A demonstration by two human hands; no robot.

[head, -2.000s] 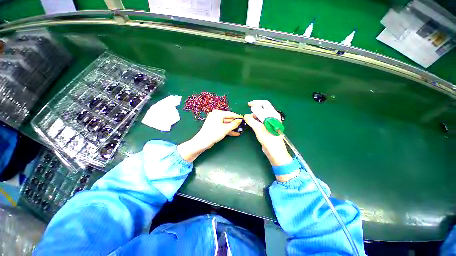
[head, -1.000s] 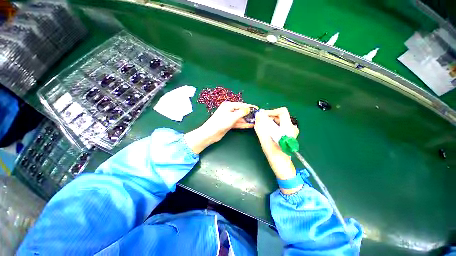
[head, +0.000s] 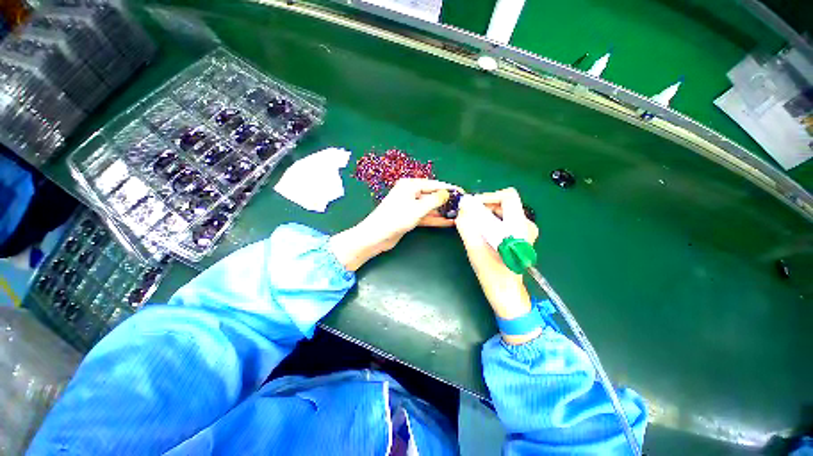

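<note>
My left hand grips a small dark glossy part between thumb and fingers, just below the red pile. My right hand touches the part's right side with its fingertips and holds a white syringe with a green cap. The syringe tip is hidden by the fingers. A thin clear hose runs from the cap along my right forearm. Another dark part shows partly behind my right hand. A loose pile of tiny red pieces lies beyond my left hand.
A clear tray with dark parts lies left, beside a white sheet. Stacked trays stand far left; a lower tray is below the bench edge. Single dark parts lie right on the green surface. A metal rail runs behind.
Compared with two seconds ago, the view has shifted and my right hand has turned the syringe's capped end lower. Since one second ago, the hands have barely moved; the dark parts at right have shifted slightly left.
</note>
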